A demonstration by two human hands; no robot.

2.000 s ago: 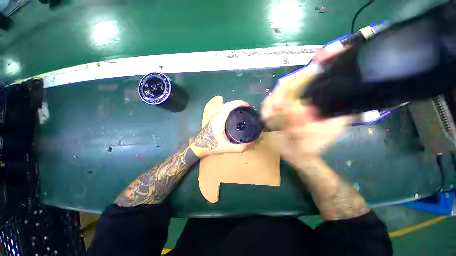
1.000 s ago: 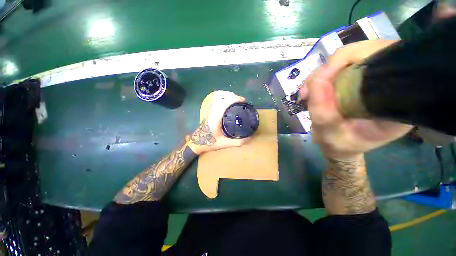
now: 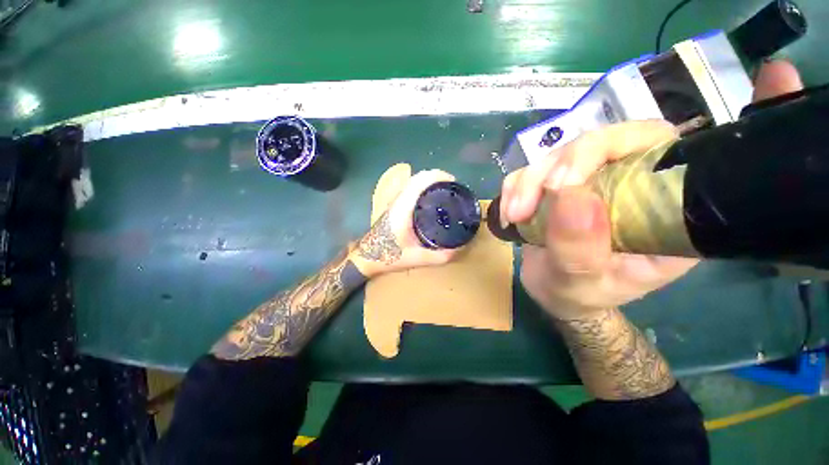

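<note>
My left hand (image 3: 411,227) is wrapped around a black cylindrical unit (image 3: 446,215), its dark round end facing up, over the tan cardboard pad (image 3: 454,295). My right hand (image 3: 591,218) grips the electric screwdriver (image 3: 650,202) around its yellowish tape. The dark nose points left and is close beside the unit's right edge; I cannot tell whether it touches. The bit and any screw on it cannot be made out. The tool's large black body fills the right side.
A second black unit (image 3: 289,147) stands on the green bench at the upper left. The white screw feeder (image 3: 582,123) is partly behind my right hand. Black trays (image 3: 41,272) are at the far left. Beyond the whitish strip (image 3: 364,98), a black unit (image 3: 770,29) is at the upper right.
My right hand and the screwdriver have moved left, from beside the feeder to the held unit. A black unit now shows at the upper right. My left hand still holds its unit.
</note>
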